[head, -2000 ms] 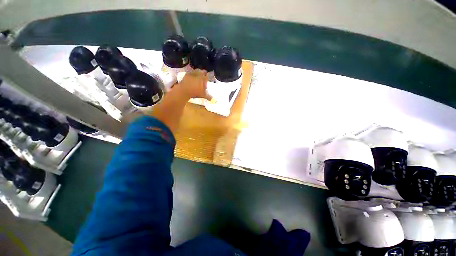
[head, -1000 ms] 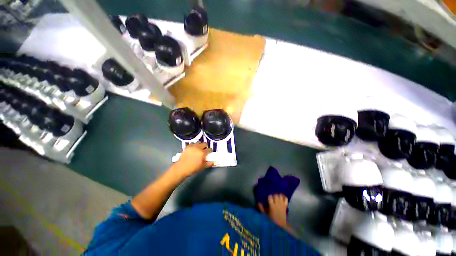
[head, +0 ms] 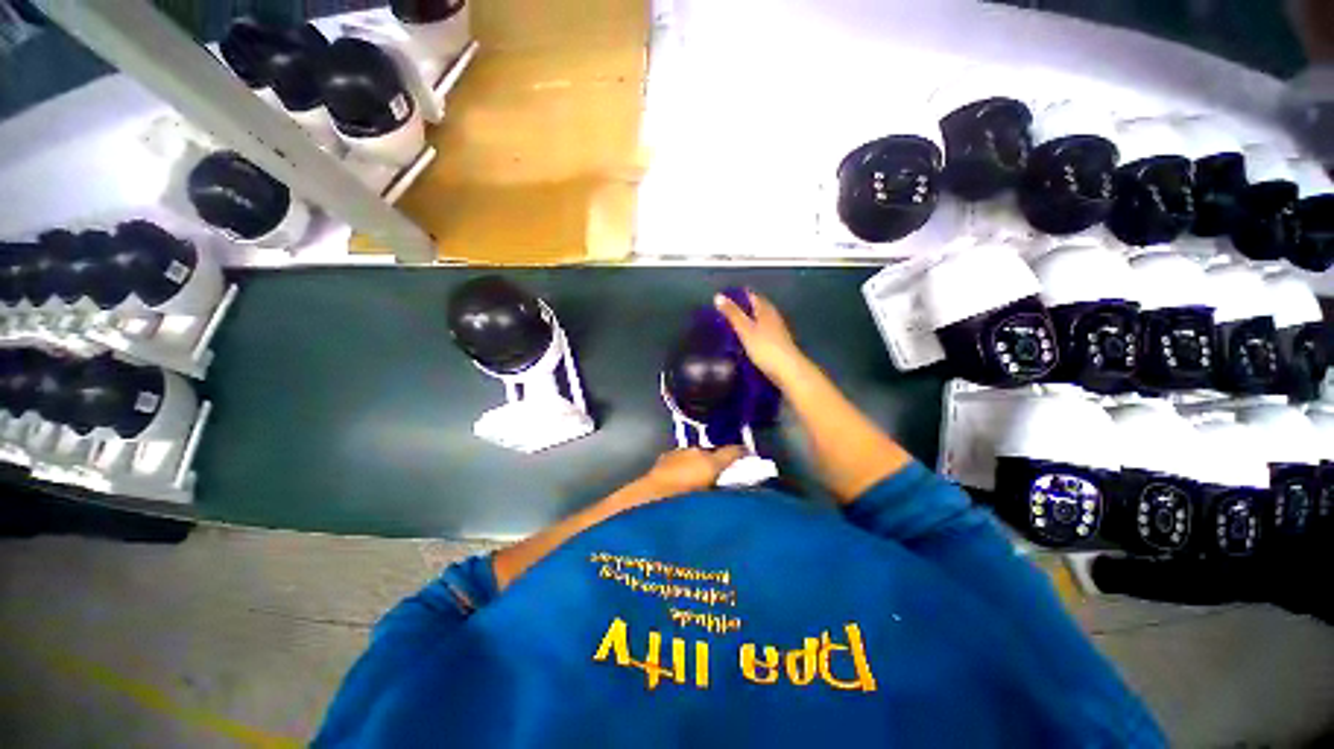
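Observation:
A security camera [head: 705, 384] with a glossy black ball head and white bracket is close in front of my body. My left hand [head: 696, 470] is closed on its white bracket base. My right hand [head: 764, 340] holds the dark purple cloth [head: 754, 392] against the right side of the black ball. Some fingers of my right hand are hidden by the cloth. A second camera [head: 505, 328] stands alone on the dark green mat [head: 351, 424] to the left, its white base toward me.
Rows of cameras [head: 103, 395] stand at the left edge. More rows [head: 1134, 344] with lens faces showing are at the right. A pale metal post [head: 278, 139] crosses the upper left. A brown cardboard sheet [head: 534, 132] lies on the white strip [head: 746, 132] behind the mat.
The two cameras that stood together are now apart. One has moved right, in front of me, with my left hand on its base. My right hand has raised the cloth onto its ball.

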